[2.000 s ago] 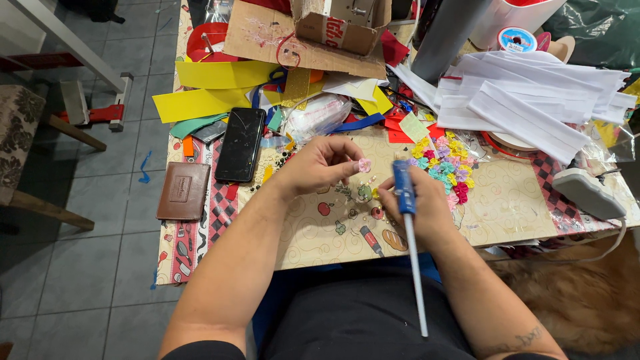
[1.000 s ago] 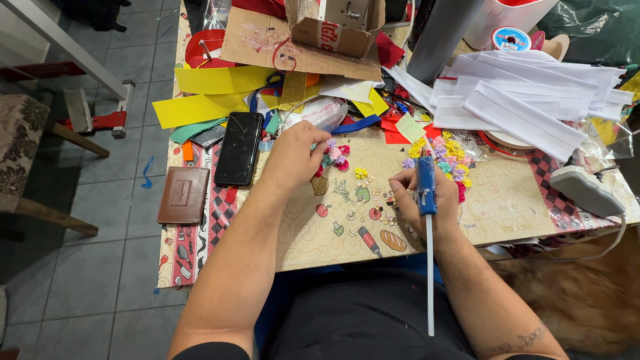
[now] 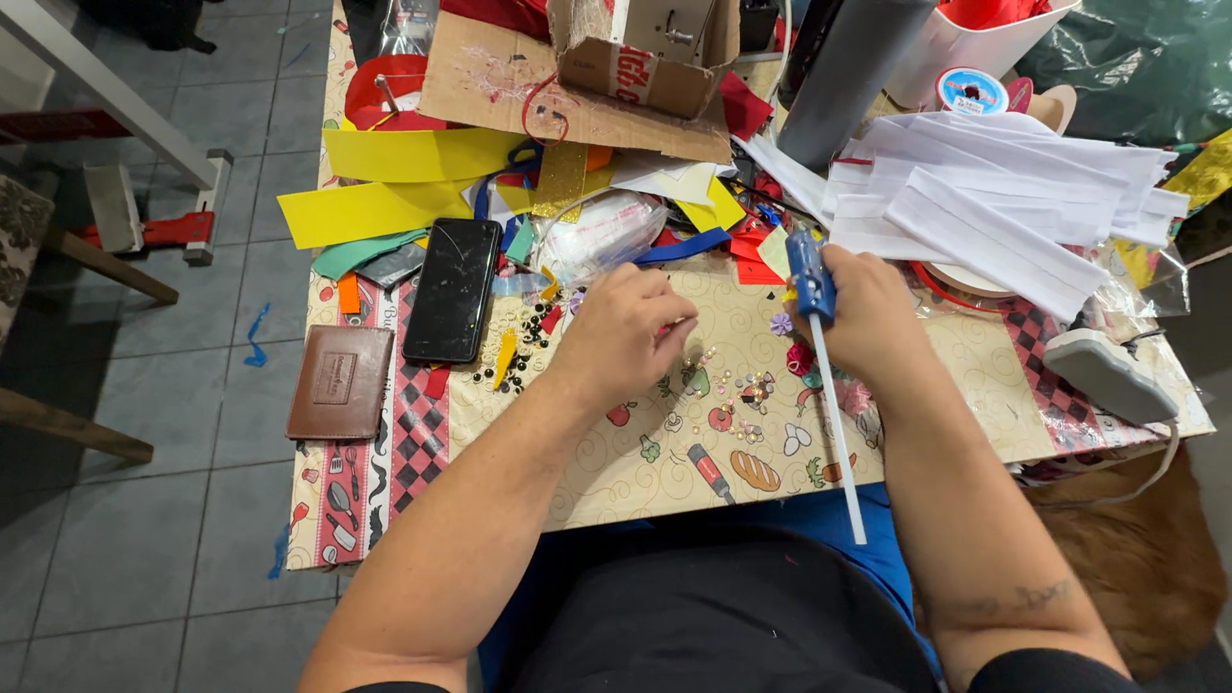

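Observation:
My right hand (image 3: 861, 308) grips a blue glue gun (image 3: 810, 274), with a long white glue stick (image 3: 839, 433) sticking out toward my body. Under and beside that hand lie small fabric flowers, a purple one (image 3: 781, 323) and a dark pink one (image 3: 799, 358) among them. My left hand (image 3: 630, 332) is over the table with its fingers curled; a bit of red or pink shows at the fingertips, too small to tell what it is. Small shiny beads (image 3: 741, 395) are scattered between the hands. Black and cream beads (image 3: 510, 356) lie left of my left hand.
A black phone (image 3: 452, 289) and a brown leather wallet (image 3: 339, 382) lie at the left. Behind are yellow strips (image 3: 414, 154), a cardboard box (image 3: 645, 58) and a plastic bag (image 3: 606, 231). White fabric strips (image 3: 991, 192) and a grey-white device with a cable (image 3: 1107, 375) are at the right.
The pink flower seen in my left hand two seconds ago no longer shows there. One second ago that hand was by a flower cluster. My right hand and the glue gun have moved right, over the flowers.

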